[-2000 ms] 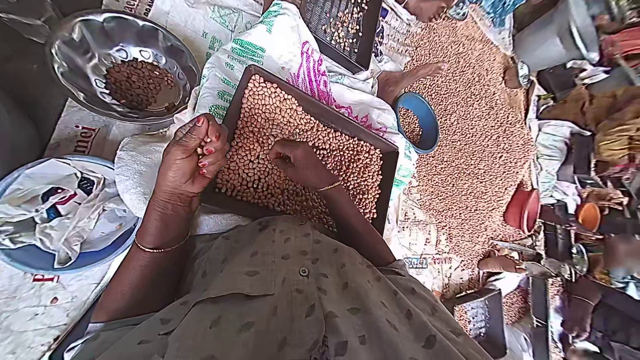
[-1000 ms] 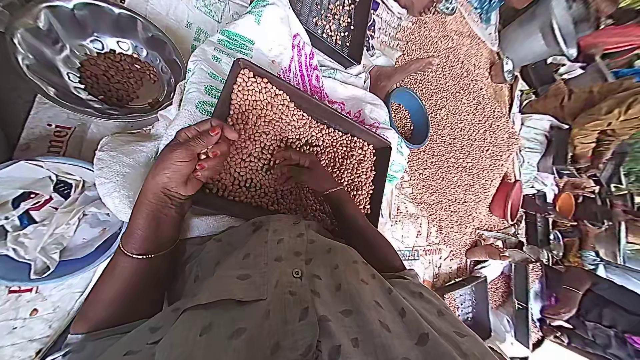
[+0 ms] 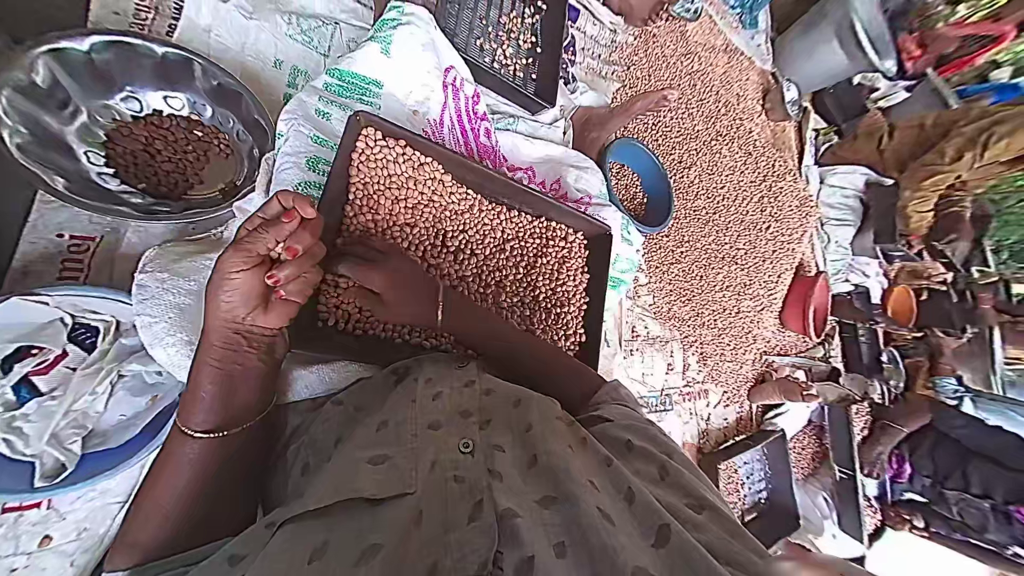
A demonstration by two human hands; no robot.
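A dark rectangular tray (image 3: 480,180) lies in front of my torso, spread with shelled peanuts (image 3: 472,240). My left hand (image 3: 276,260) is raised at the tray's left edge, fingers curled over a small pale bit, probably a nut, glimpsed between thumb and fingers. My right hand (image 3: 384,280) rests low on the peanuts in the tray's left part, fingers bent down; whether it holds any cannot be told. Left of my left hand stands a shiny metal bowl (image 3: 48,152) with darker brown nuts (image 3: 164,152) in it.
Printed woven sacks (image 3: 344,88) lie under and behind the tray. A blue bowl (image 3: 656,188) sits by a large heap of peanuts (image 3: 712,200), near a person's foot (image 3: 608,116). A blue basin (image 3: 104,456) holds white bags. Another dark tray (image 3: 544,72) is beyond; a red bowl (image 3: 808,304) is right.
My right hand has moved left across the peanuts, nearer to my left hand. My left hand stays raised at the tray's left edge.
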